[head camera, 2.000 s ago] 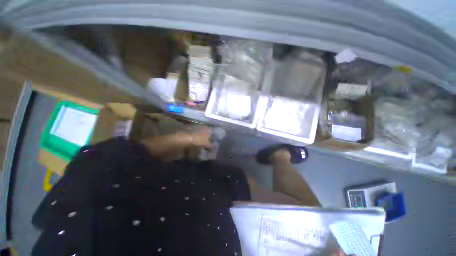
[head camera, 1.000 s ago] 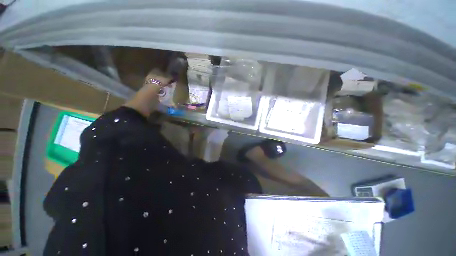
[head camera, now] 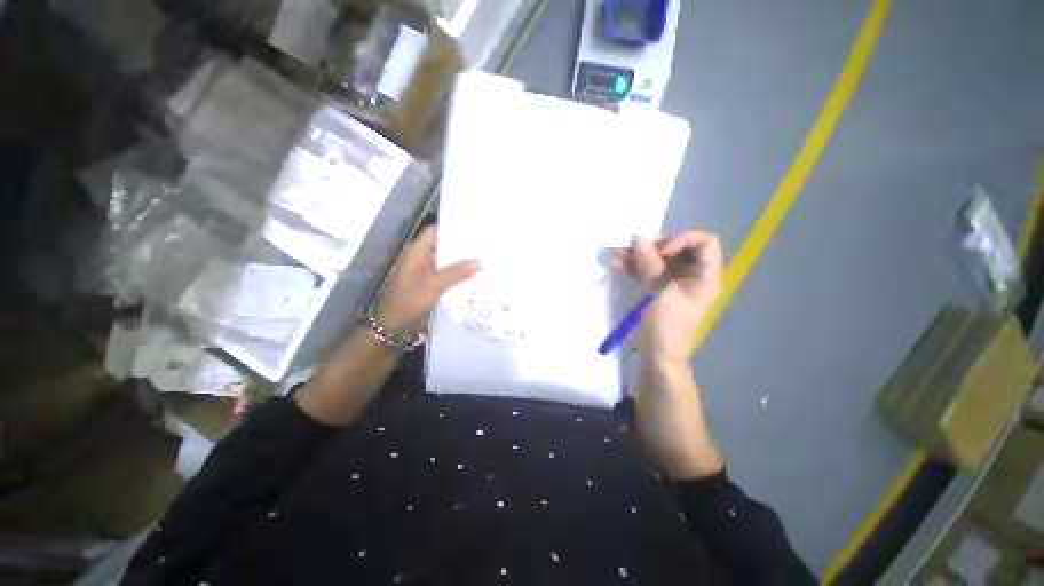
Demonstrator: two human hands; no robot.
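A clipboard with white paper sheets (head camera: pixel 555 172) is in front of my body, overexposed, with faint writing on its lower part. My left hand (head camera: pixel 424 286), with a bracelet at the wrist, grips its left edge, thumb on top and fingers hidden below. My right hand (head camera: pixel 685 286) holds a blue pen (head camera: pixel 626 326) slanting down over the lower right of the sheets. Its thumb and fingertips are at the right edge of the paper; whether they pinch a sheet is unclear.
Shelf bins (head camera: pixel 384 212) with bags and papers are on the left. A scale (head camera: pixel 618 86) with a blue tray (head camera: pixel 633 21) is on the floor ahead. A cardboard box (head camera: pixel 956 389) and a clear bag (head camera: pixel 987 246) are at the right, beyond a yellow floor line (head camera: pixel 801 172).
The view has turned from the shelf to the right. The clipboard is now centred before me with both hands at it. The hand that was reaching into the shelf has left it.
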